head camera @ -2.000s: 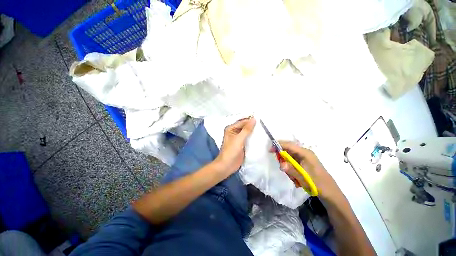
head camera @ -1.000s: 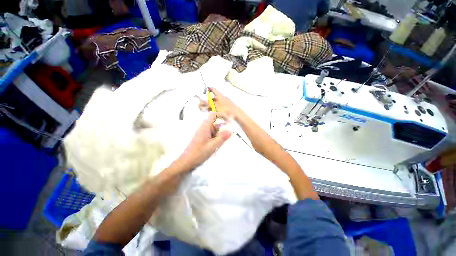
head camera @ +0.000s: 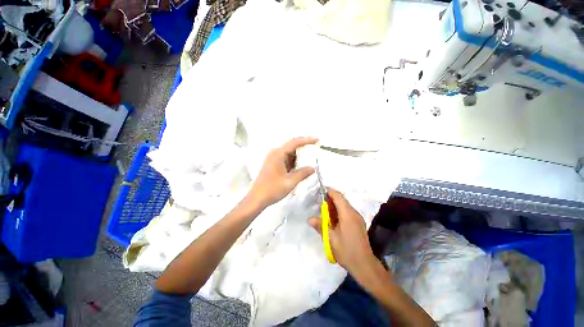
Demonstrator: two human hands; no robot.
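Observation:
A large white lining piece (head camera: 282, 236) lies over my lap and the table edge, much of it overexposed. My left hand (head camera: 282, 171) pinches its edge between thumb and fingers, near the middle of the view. My right hand (head camera: 346, 231) holds scissors (head camera: 327, 230) by the yellow handle. The blades point up toward the pinched edge, just right of my left fingertips. Whether the blades touch the cloth cannot be told.
A white sewing machine (head camera: 499, 57) stands at the upper right, with a ruler strip (head camera: 474, 199) along the table edge. A perforated blue basket (head camera: 142, 203) is at the left. A blue bin (head camera: 556, 268) with white bundles is at the lower right. A cream piece (head camera: 356, 20) lies at the top.
The view has tilted down. My hands have come nearer and moved apart; the scissors now point upward beside my left fingertips. The white piece has been shifted and lies flatter.

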